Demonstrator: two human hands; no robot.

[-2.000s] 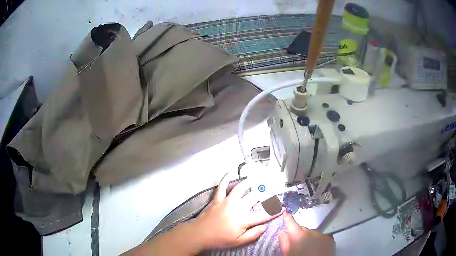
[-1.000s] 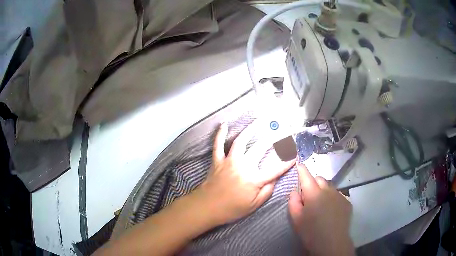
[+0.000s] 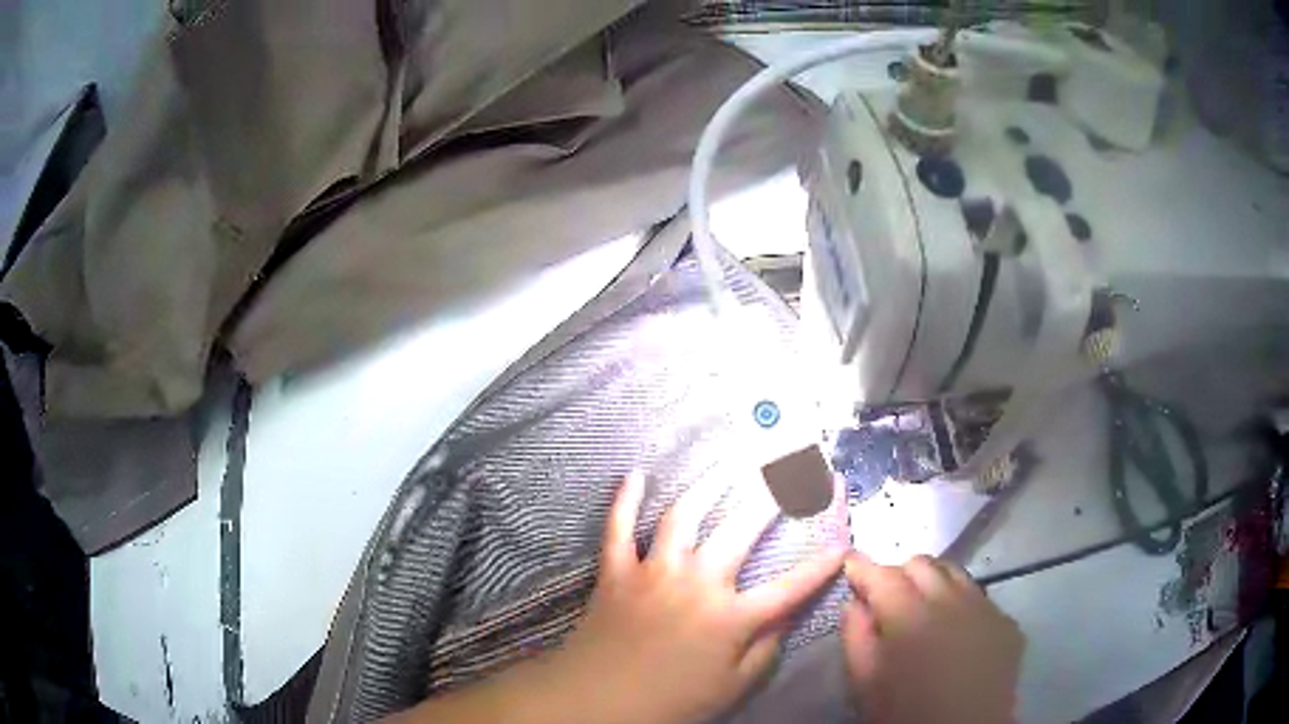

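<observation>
A grey fine-striped cloth [image 3: 537, 424] lies on the machine table up to the needle area. My left hand [image 3: 679, 608] lies spread on it, fingers apart, pressing it, its fingertips washed out by glare. My right hand [image 3: 933, 637] pinches the cloth's edge beside the left forefinger, just below the presser foot area. A flat attachment with a blue mark [image 3: 766, 413] and a brown end sits above my left fingers. The machine head [image 3: 919, 255] stands at upper right. The needle is lost in glare.
A heap of brown-khaki cloth [image 3: 467, 255] lies at the left and back. A pale plastic tube [image 3: 701, 184] curves down left of the head. Green-handled snips [image 3: 1152, 474] lie right of the head. A patterned cloth strip shows at the top edge.
The view has tilted down and the machine sits higher in it. More striped cloth now lies spread past the attachment, towards the back. Both hands sit lower, farther from the brown end.
</observation>
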